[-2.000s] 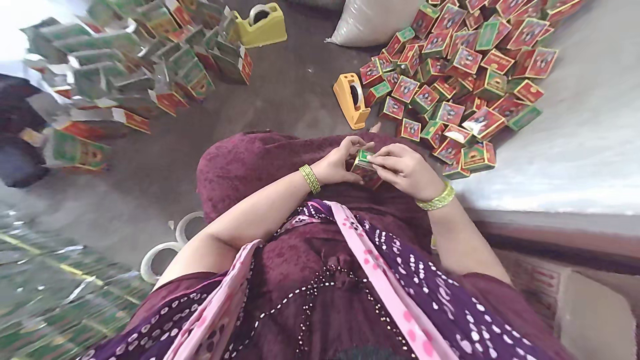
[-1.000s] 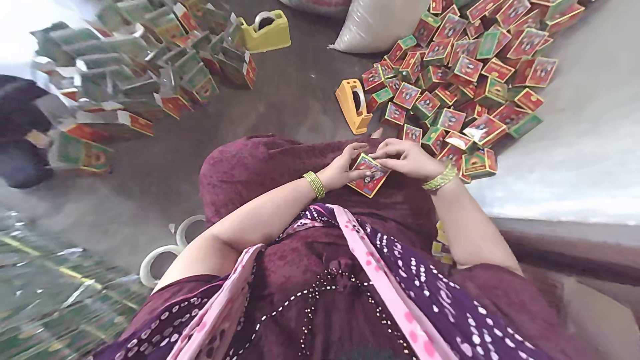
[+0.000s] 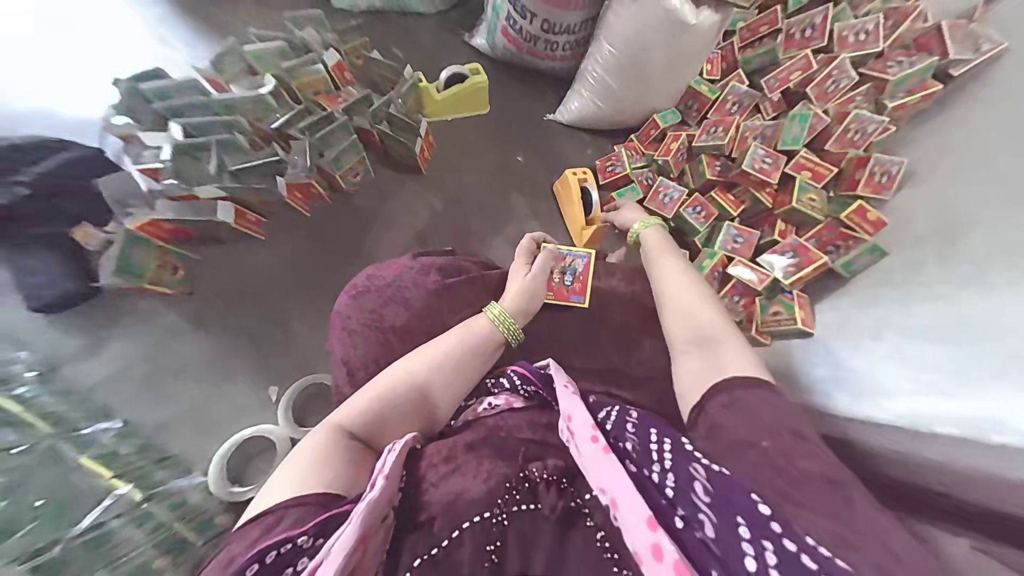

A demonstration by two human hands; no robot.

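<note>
My left hand (image 3: pixel 530 268) grips a small red cardboard box (image 3: pixel 570 276) with a yellow edge and printed figures, above my lap. My right hand (image 3: pixel 624 216) is at the right side of an orange tape dispenser (image 3: pixel 573 204) that stands on the floor just beyond my knees. The fingertips of that hand are near the tape roll (image 3: pixel 590 200); whether they hold a piece of tape is too small to see. Right of the dispenser lies a large heap of red and green printed boxes (image 3: pixel 760 164), close to my right forearm.
Opened green and red cartons (image 3: pixel 232 132) are heaped at the upper left, beside a yellow tape dispenser (image 3: pixel 468 94). White sacks (image 3: pixel 628 60) stand at the top. Two pale rings (image 3: pixel 246 460) lie by my left elbow. Dark cloth (image 3: pixel 48 216) is at the far left.
My right hand has left the small box and moved forward to the orange tape dispenser. The box, between both hands earlier, is now in my left hand alone.
</note>
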